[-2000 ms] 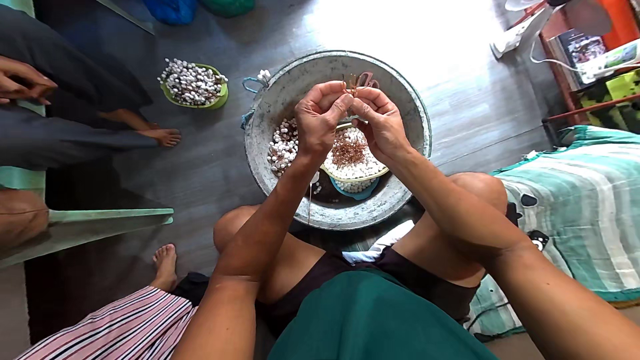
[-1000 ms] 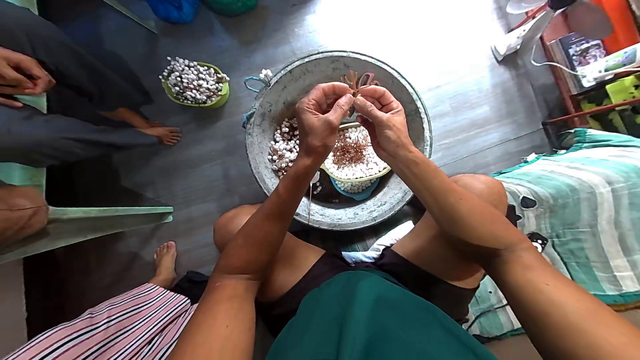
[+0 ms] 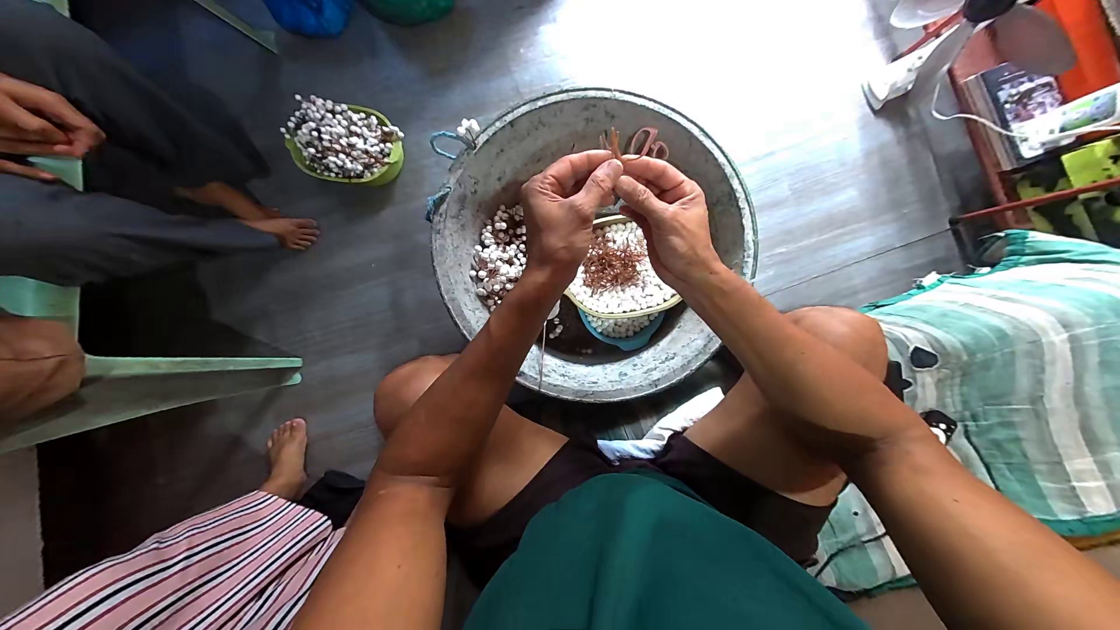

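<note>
My left hand (image 3: 569, 206) and my right hand (image 3: 669, 210) meet over a round metal basin (image 3: 446, 262), fingertips pinched together on thin brown strands (image 3: 615, 142). Just past the fingertips lie pink-handled scissors (image 3: 649, 143) in the basin. Below the hands sits a bowl of white beads (image 3: 626, 293) with a heap of short brown pieces (image 3: 611, 265) on top. A blue container (image 3: 623, 337) shows under its near edge. White bead-like pieces with brown bits (image 3: 500, 258) lie at the basin's left side. Which hand bears each strand cannot be told.
A green container (image 3: 385, 166) full of white-tipped pieces stands on the floor to the left. Another person's hands (image 3: 44, 122) and feet are at the left, by a pale green chair (image 3: 192, 372). A fan (image 3: 989, 35), a red shelf and a striped cloth (image 3: 1006, 376) are at the right.
My hands stay together above the basin while the fingers shift slightly. The brown strands between them have changed their spread and angle.
</note>
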